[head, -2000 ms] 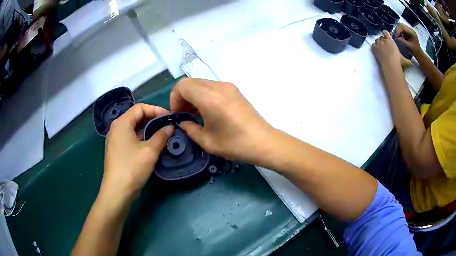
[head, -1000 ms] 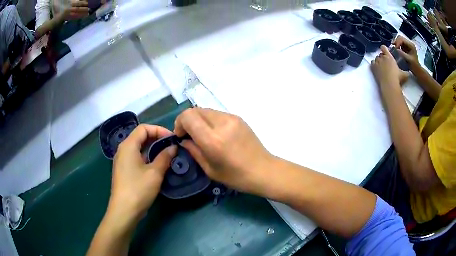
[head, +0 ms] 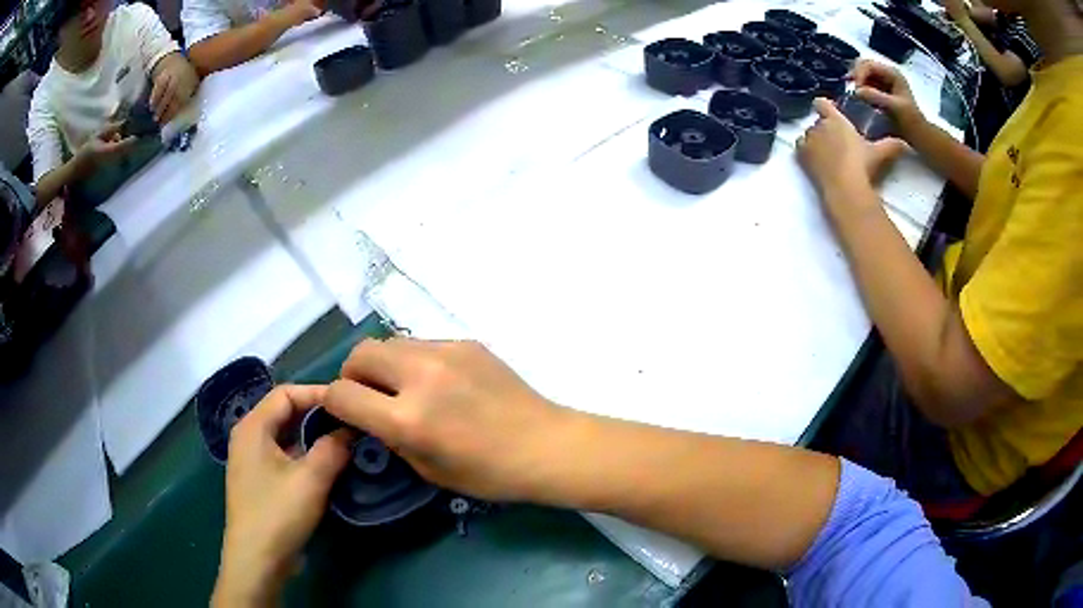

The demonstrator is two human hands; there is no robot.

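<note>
A black housing [head: 378, 496] lies on the green surface in front of me, its round centre boss [head: 371, 453] showing. My left hand [head: 276, 469] grips its left rim, with the thumb inside the wall. My right hand [head: 445, 410] is bent over its far rim; the fingertips and whatever they press or hold there are hidden. A second housing [head: 233, 404] stands open just left of my left hand. Small insert parts with a pale disc [head: 460, 508] lie right of the housing, partly under my right forearm.
White sheets [head: 534, 238] cover the table beyond. Several grouped housings [head: 692, 149] stand at the upper right, near a person in a yellow shirt [head: 1027, 238] who handles a dark part. Stacked housings [head: 398, 33] stand across the table, near people in white and light blue.
The view has tilted up, so my hands and the housing sit lower in the picture and more of the far table shows. My right hand has turned further over the rim, covering it more.
</note>
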